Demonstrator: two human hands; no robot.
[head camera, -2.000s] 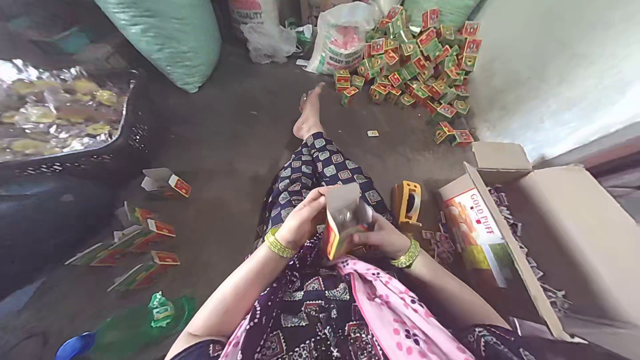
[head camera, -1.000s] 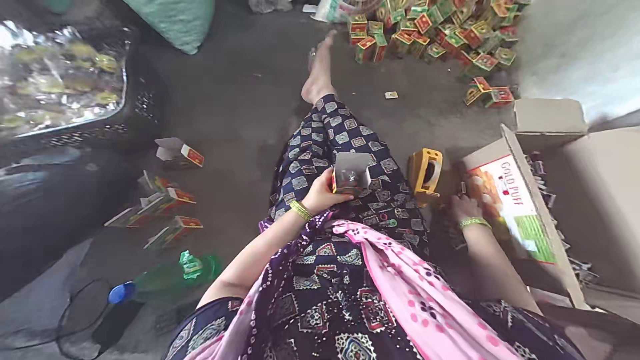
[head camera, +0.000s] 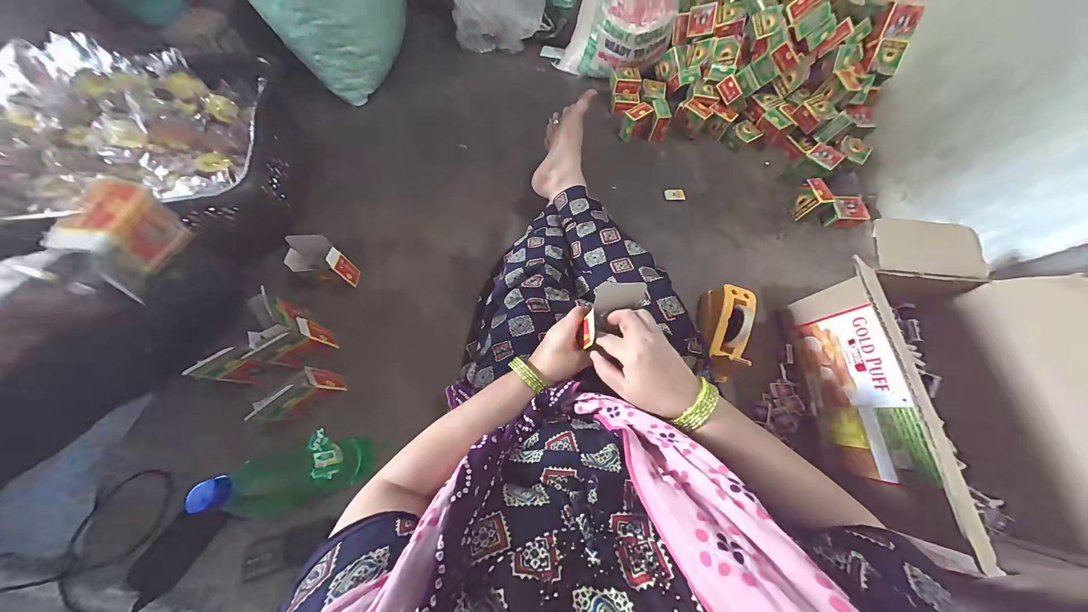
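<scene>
My left hand (head camera: 563, 347) holds a small printed carton (head camera: 619, 297) over my lap, its grey inner flap standing up. The fingers of my right hand (head camera: 643, 361) are at the carton's opening; whether they hold anything inside is hidden. Just right of my knee lies a yellow tape dispenser (head camera: 729, 327). Beyond it stands an open cardboard box (head camera: 926, 416) with small wrapped items in and beside it. Several open red and green cartons (head camera: 293, 344) stand on the floor to my left, with another open carton (head camera: 321, 259) above them.
A large heap of cartons (head camera: 765, 76) lies by the wall. At left is a black basket (head camera: 263, 161) of clear-wrapped items; a blurred carton (head camera: 127, 225) is near its rim, beside a dark sleeve. A green bottle (head camera: 297, 472) lies near a black cable (head camera: 72, 544). Sacks (head camera: 336, 38) stand ahead.
My right hand has come back from beside the cardboard box to the carton in my left hand. A blurred carton now shows near the basket at left, where none showed before.
</scene>
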